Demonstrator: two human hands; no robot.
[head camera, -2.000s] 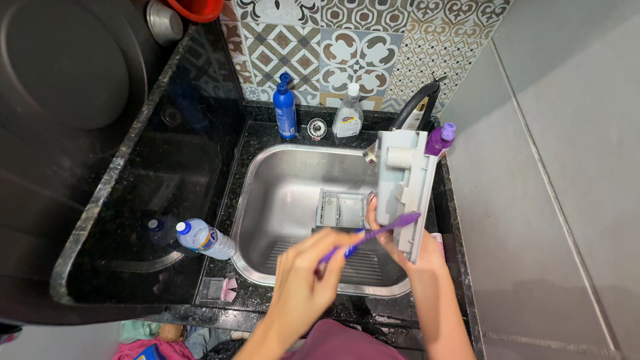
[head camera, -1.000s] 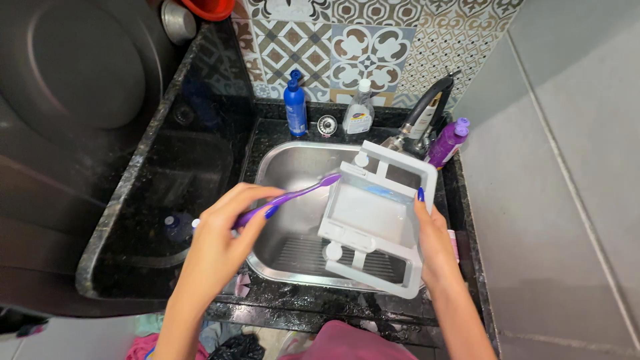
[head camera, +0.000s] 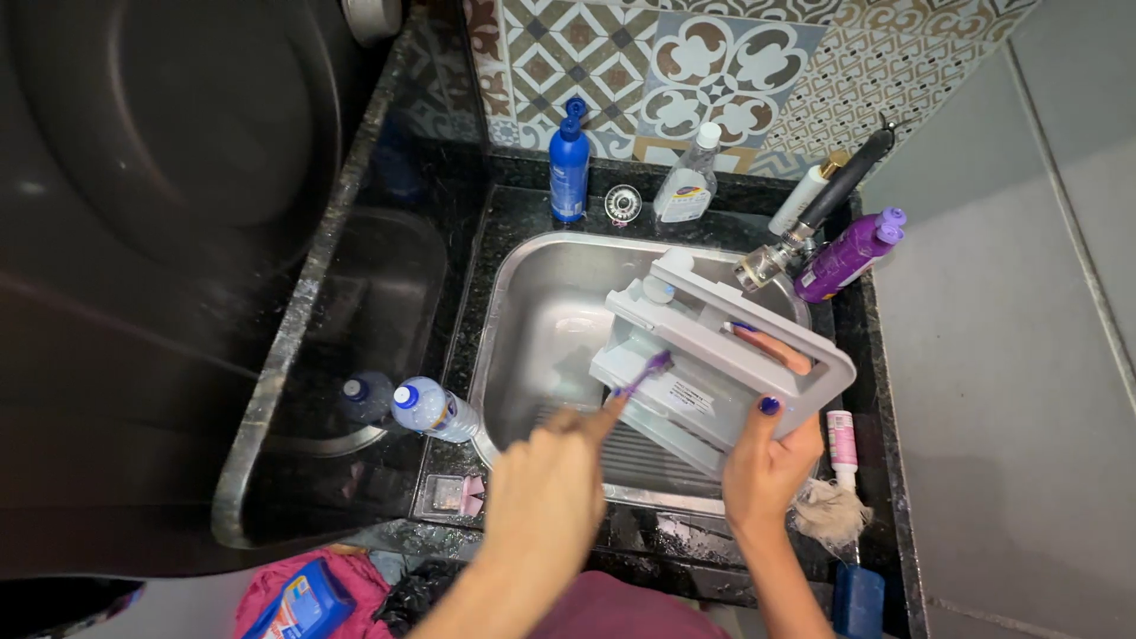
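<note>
My left hand (head camera: 550, 479) is closed around the handle of a purple toothbrush (head camera: 655, 366), whose bristle end meets the inner face of a pale grey plastic drawer-like part (head camera: 710, 342). The part is tilted over a stainless steel sink (head camera: 550, 311) and bears a printed label. My right hand (head camera: 768, 457) grips its right lower side, thumb on the near face and fingers showing through an opening. The sink's ribbed floor is partly hidden behind the part.
Behind the sink stand a blue bottle (head camera: 569, 173), a metal strainer (head camera: 622, 204) and a clear bottle (head camera: 688, 182). The faucet (head camera: 772, 257) and a purple bottle (head camera: 848, 257) are at the right. A plastic water bottle (head camera: 435, 410) is left, near a small clear tray (head camera: 441, 495).
The grey part has been turned and tilted between the frames. The toothbrush has moved from its outer left edge onto its inner face.
</note>
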